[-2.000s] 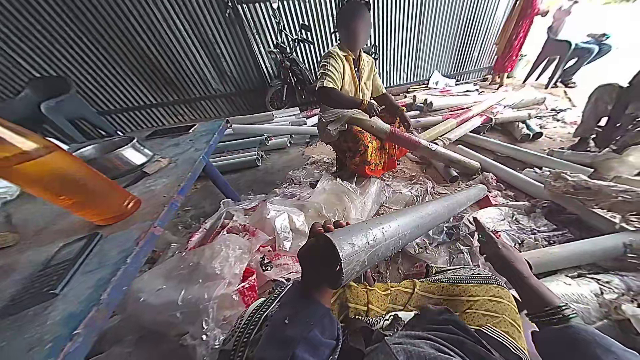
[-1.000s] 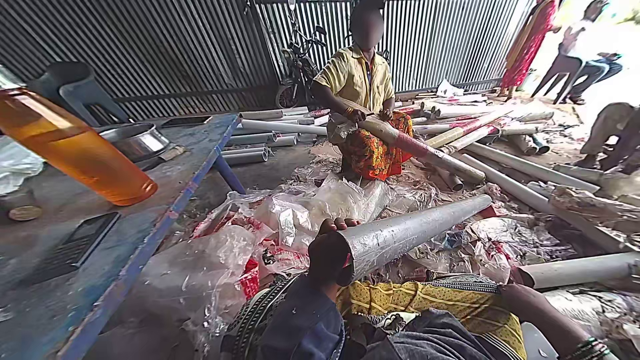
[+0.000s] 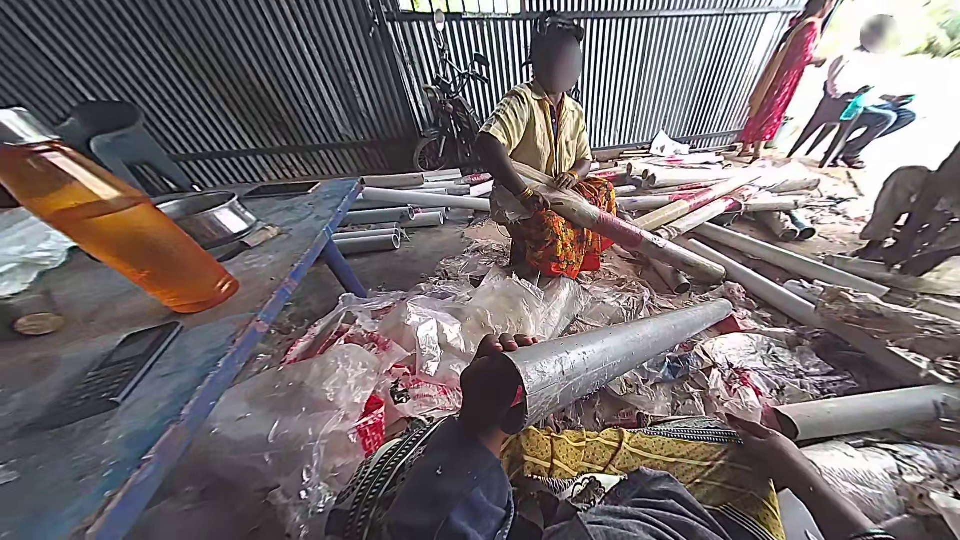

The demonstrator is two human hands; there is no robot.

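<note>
A grey plastic pipe (image 3: 615,356) slants away from me over the plastic sheeting (image 3: 442,337). My left hand (image 3: 491,382) grips its near end, with fingertips showing over the rim. My right hand (image 3: 757,442) lies low on the right, beside the patterned yellow cloth (image 3: 622,457) over my lap; its fingers are partly hidden, and whether it grips anything is unclear. Close to it is the open end of another grey pipe (image 3: 870,412).
A co-worker (image 3: 555,135) sits ahead, holding a wrapped pipe (image 3: 637,236). More pipes (image 3: 787,270) litter the floor. At left, a blue table (image 3: 217,375) bears an orange bottle (image 3: 127,217), a metal pan (image 3: 210,217) and a phone (image 3: 124,367).
My right hand has dropped from beside the grey pipe's far part to near my lap. My left hand remains at the near end of the pipe.
</note>
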